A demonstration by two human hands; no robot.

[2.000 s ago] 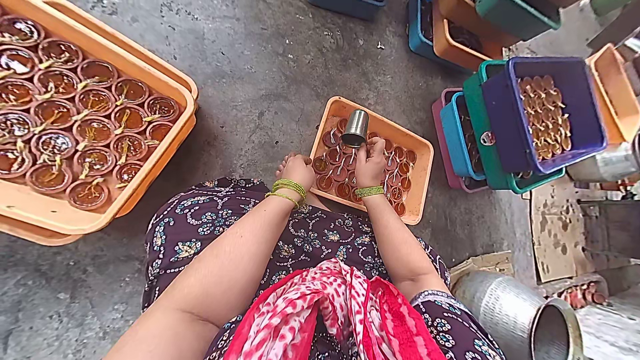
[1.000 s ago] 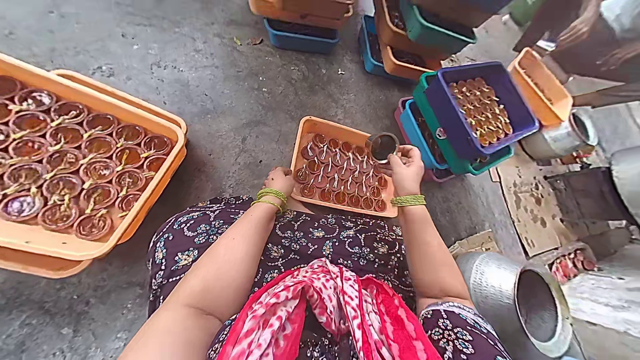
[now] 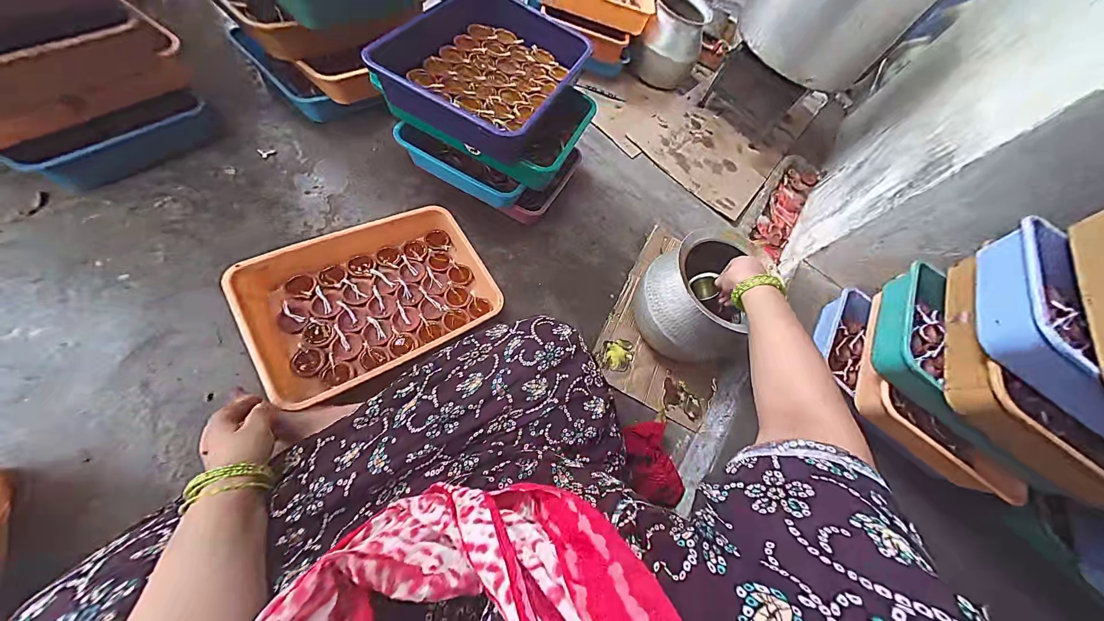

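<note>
At the mouth of a round dented metal pot [image 3: 681, 315], my right hand [image 3: 740, 278] grips a small metal cup [image 3: 705, 286] that is partly inside. What the pot holds is dark and hard to see. My left hand [image 3: 239, 431] rests low beside the near left corner of an orange plastic tray [image 3: 250, 323], its fingers curled, with nothing seen in it. Rows of small clay lamps [image 3: 377, 302] with white cotton wicks stand in this tray, and several of them hold a shiny liquid.
A purple tray [image 3: 517, 142] of filled clay lamps tops a stack of coloured trays ahead. More stacked trays [image 3: 927, 332] with lamps stand at the right, others [image 3: 86, 95] at the upper left. Flattened cardboard [image 3: 690, 142] lies near large metal vessels [image 3: 819, 39] and a wall.
My right hand has moved with the cup from over the orange tray to the pot at the right. My left hand stays near the tray's edge. The view has swung right.
</note>
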